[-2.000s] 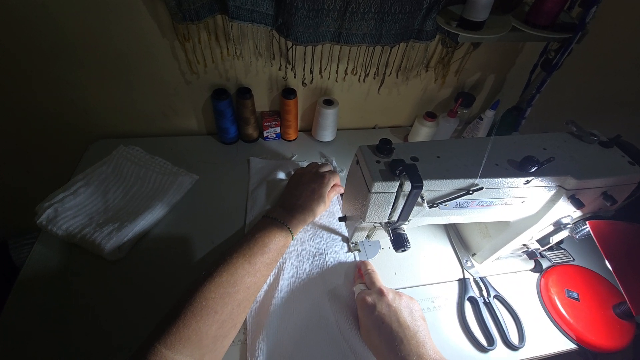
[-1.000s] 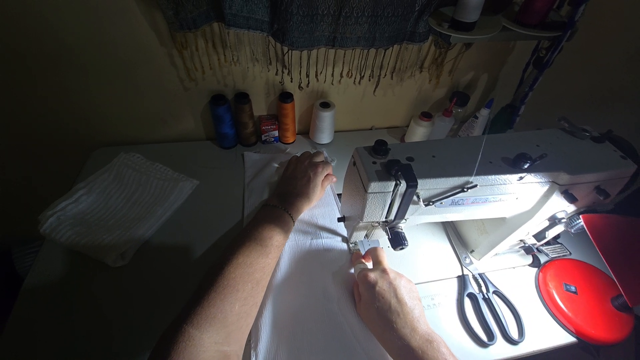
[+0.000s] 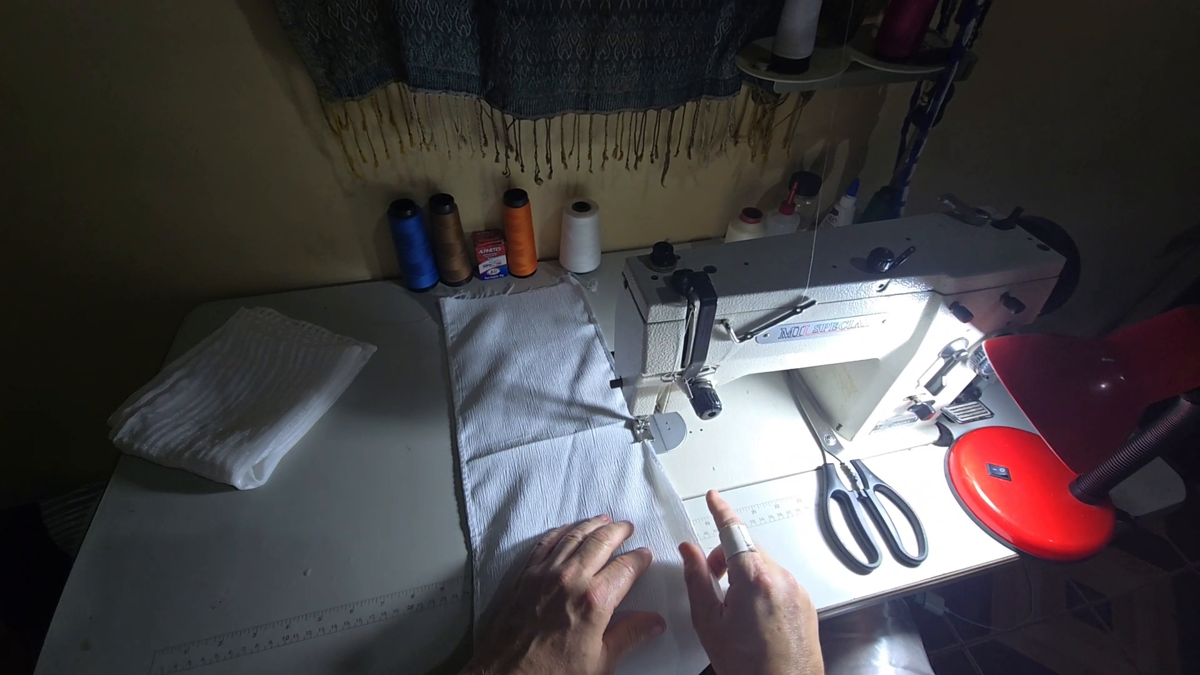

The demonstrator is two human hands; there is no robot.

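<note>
A long piece of white crinkled fabric [image 3: 534,375] lies on the sewing table, its right edge under the presser foot [image 3: 642,428] of a white sewing machine [image 3: 778,309]. My left hand [image 3: 572,600] rests on the fabric below the foot, palm down with fingers spread. At the fabric's right edge is my right hand [image 3: 750,591], index finger extended and wearing a white band; its thumb is near the edge, and whether it pinches the cloth cannot be told.
Black-handled scissors [image 3: 867,516] lie right of my right hand, beside a red lamp [image 3: 1031,497]. A folded white cloth [image 3: 244,394] sits at the left. Thread cones [image 3: 518,234] stand along the wall, below a fringed dark textile [image 3: 562,56]. Printed rulers [image 3: 319,619] mark the table.
My left hand has come from the far part of the fabric, behind the foot, to the near part. My right hand has moved back from beside the presser foot toward me.
</note>
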